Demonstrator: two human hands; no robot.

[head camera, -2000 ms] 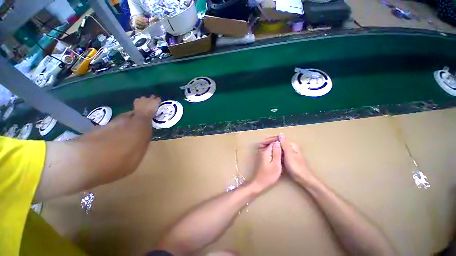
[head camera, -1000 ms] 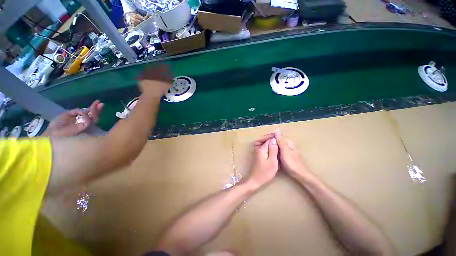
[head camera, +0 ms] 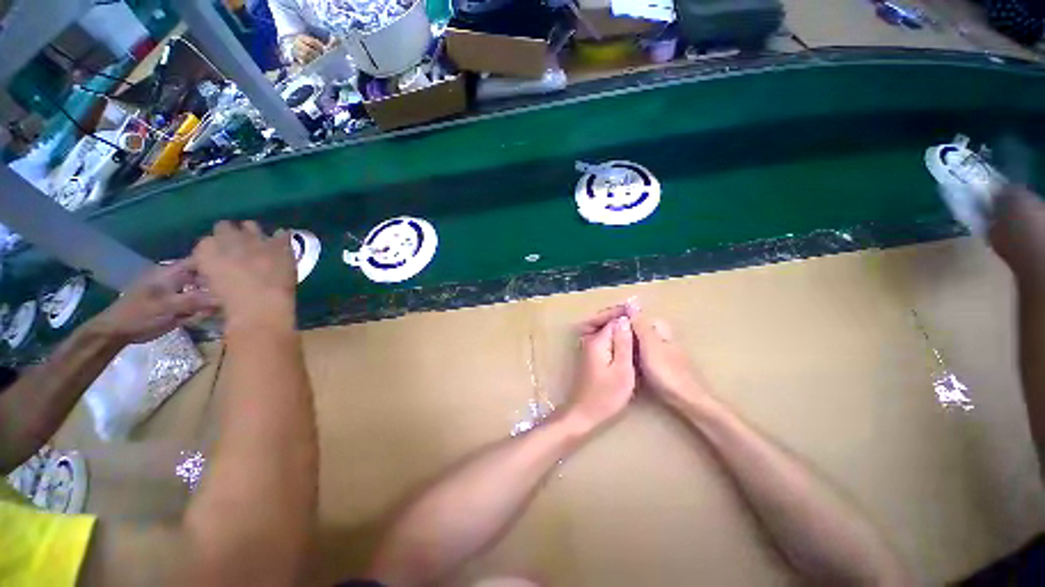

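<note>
My left hand (head camera: 605, 369) and my right hand (head camera: 668, 365) rest together on the cardboard surface (head camera: 733, 333), palms facing, fingers closed and fingertips meeting. No part shows in them; the gap between the palms is hidden. Ahead of them, a round white slotted plate (head camera: 618, 193) lies on the green conveyor belt (head camera: 779, 149), with a small pale piece past its upper left rim. Another such plate (head camera: 399, 250) lies further left on the belt.
At left, a neighbour's hands (head camera: 235, 275) work near a plate and a clear bag of parts (head camera: 143, 378). At right, another person's hand (head camera: 1018, 224) reaches a belt plate (head camera: 960, 167). A grey post (head camera: 241, 75) slants at upper left; open boxes (head camera: 499, 52) stand beyond the belt.
The belt plates have moved left. The neighbour's arm at left has drawn back from the belt plates, uncovering the bag. A hand has come in at right. My hands stay together.
</note>
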